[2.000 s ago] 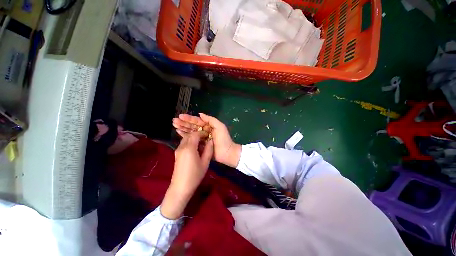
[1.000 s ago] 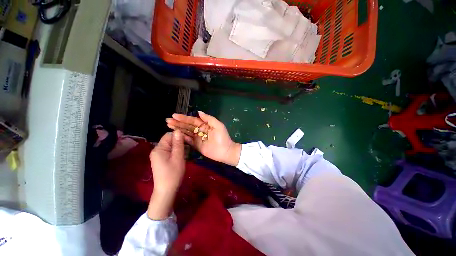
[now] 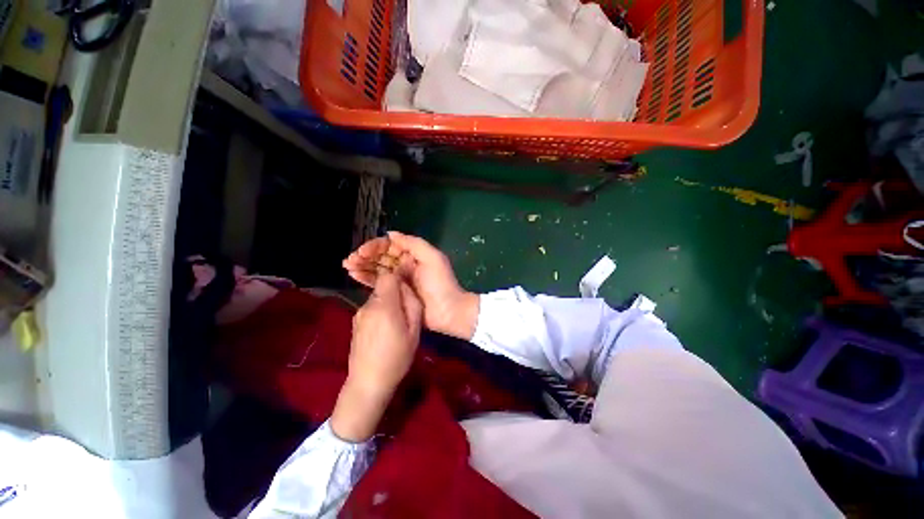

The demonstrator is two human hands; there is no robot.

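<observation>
My right hand (image 3: 439,286) is palm up and cupped over my lap, with several small yellow pieces (image 3: 389,262) in it. My left hand (image 3: 387,329) is over the right palm, its fingertips bunched against the pieces. The fingertips partly hide the pieces, and I cannot tell whether my left hand grips one. Both forearms wear pale sleeve covers. A dark red apron (image 3: 426,446) covers my lap below the hands.
The white table edge with a ruler scale (image 3: 142,304) is at left, with white cloth (image 3: 91,487) at its near end. An orange-red basket (image 3: 486,127) holds white pieces (image 3: 517,61). Black scissor handles (image 3: 98,22) lie at upper left. A purple stool (image 3: 849,400) stands at right.
One second ago my left hand was drawn off to the left and the pieces lay exposed in my right palm. It has moved back right, onto the palm. The right hand is more cupped.
</observation>
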